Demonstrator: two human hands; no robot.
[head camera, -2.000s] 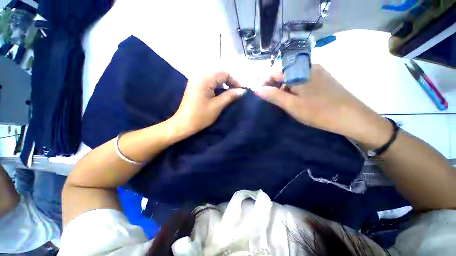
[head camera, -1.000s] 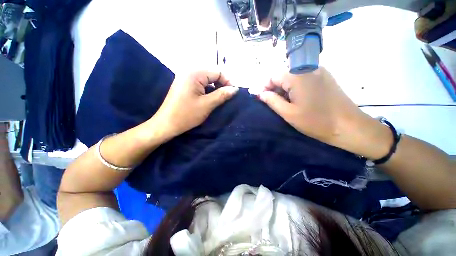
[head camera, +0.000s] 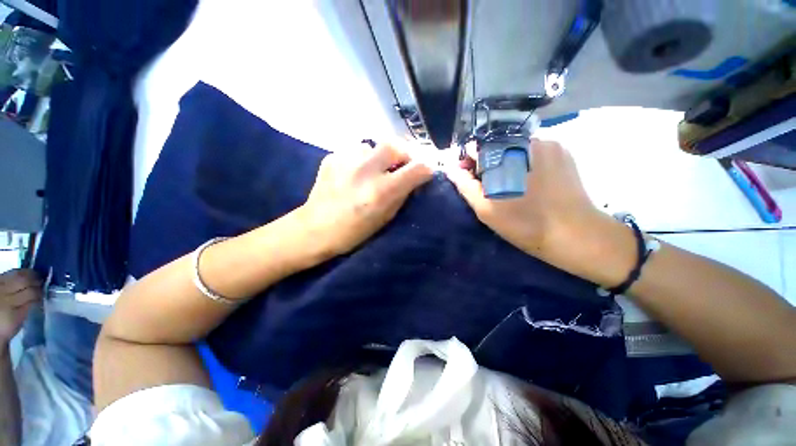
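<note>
A large navy panel (head camera: 410, 270) lies over the white table and hangs over its front edge, with a frayed pale edge at the lower right. My left hand (head camera: 367, 192) pinches its top edge between thumb and fingers, just left of the needle area. My right hand (head camera: 532, 196) holds the same edge just right of it, its fingertips partly hidden behind the grey cylinder attachment (head camera: 504, 170). The sewing machine head (head camera: 559, 61) stands above both hands. The needle and foot are too small and bright to make out.
A bundle of navy pieces (head camera: 87, 192) lies at the left. Thread snips (head camera: 756, 190) lie at the right. A blue bin (head camera: 234, 388) shows below the table. Another person's hand (head camera: 17, 300) is at the left edge. A pale marked strip (head camera: 663, 340) runs along the front edge.
The view has shifted, and the machine head now looks larger and nearer. Both hands and the panel's top edge are now closer in beneath the needle area. Another person's hand has appeared at far left.
</note>
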